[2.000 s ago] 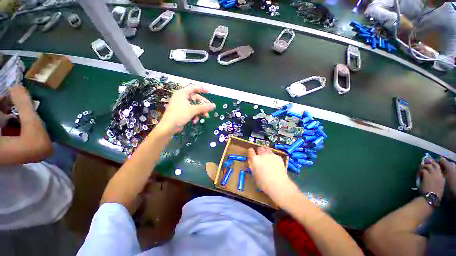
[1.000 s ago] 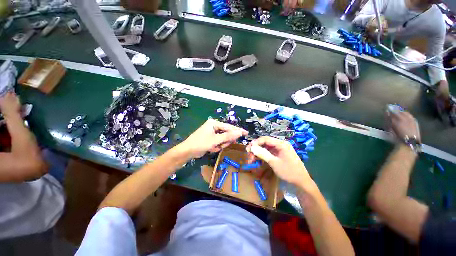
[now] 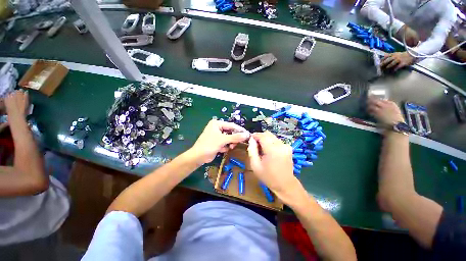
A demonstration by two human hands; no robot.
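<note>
My left hand [image 3: 218, 141] and my right hand [image 3: 271, 155] meet fingertip to fingertip above the back of an open cardboard box [image 3: 251, 200]. Both pinch a small part between them; it is mostly hidden by the fingers and too small to identify. Several blue battery cells [image 3: 241, 183] lie loose in the box. More blue cells [image 3: 308, 137] are piled right of my right hand, beside small metallic parts [image 3: 286, 127]. A large heap of wired parts [image 3: 145, 117] with pale discs lies to the left.
The dark belt [image 3: 278, 84] beyond a pale rail [image 3: 214, 94] carries oval housings [image 3: 333, 94]. A grey post [image 3: 105, 40] rises at left. A neighbour's hand [image 3: 387, 113] reaches over the belt at right. Another cardboard box [image 3: 44, 77] and worker are left.
My left hand has come right from the heap to meet my right hand, which rose from inside the box. Housings on the belt have shifted right. The right neighbour's arm now reaches the belt.
</note>
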